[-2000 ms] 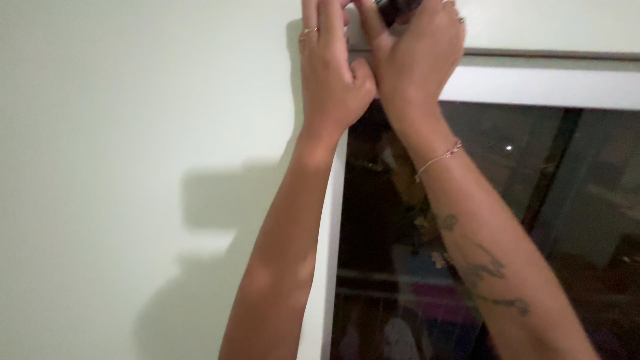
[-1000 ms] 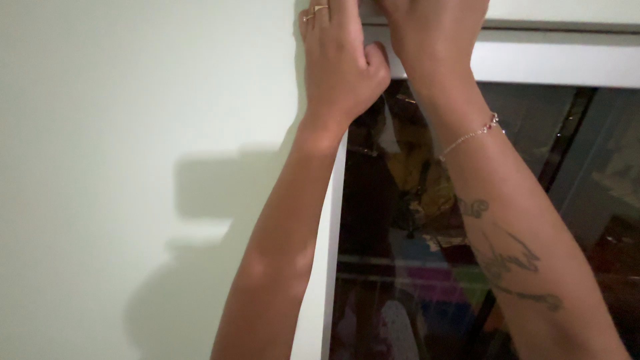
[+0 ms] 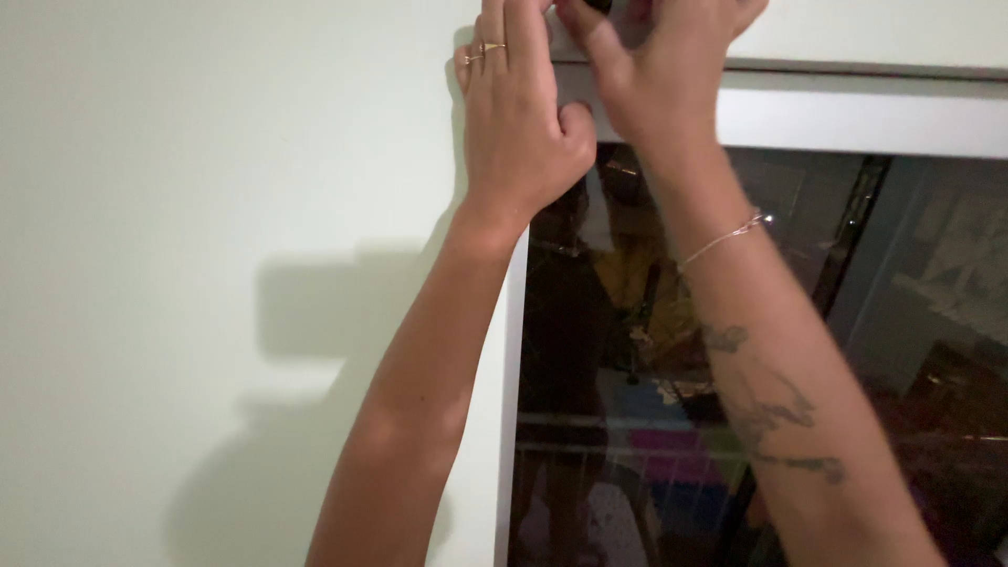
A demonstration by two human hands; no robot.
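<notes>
Both arms reach up to the top left corner of a white-framed window or glass door. My left hand [image 3: 524, 110] lies with its back toward me against the wall and the frame corner, thumb bent, rings on its fingers; its fingertips run out at the top edge. Close beside it on the right, my right hand [image 3: 669, 71] has its thumb and fingers around or near a small dark object [image 3: 600, 5], mostly cut off by the top edge. What that object is, and whether either hand grips it, I cannot tell.
A pale green wall [image 3: 197, 157] fills the left side, with shadows of the arms on it. The white frame's top bar [image 3: 858, 118] crosses to the right. Below it, dark glass [image 3: 583, 315] shows reflections. A thin dark gap [image 3: 866, 73] runs above the frame.
The view has tipped down and back up. My right hand has shifted a little against the frame, with its fingers in sight again; my left hand stays at the corner.
</notes>
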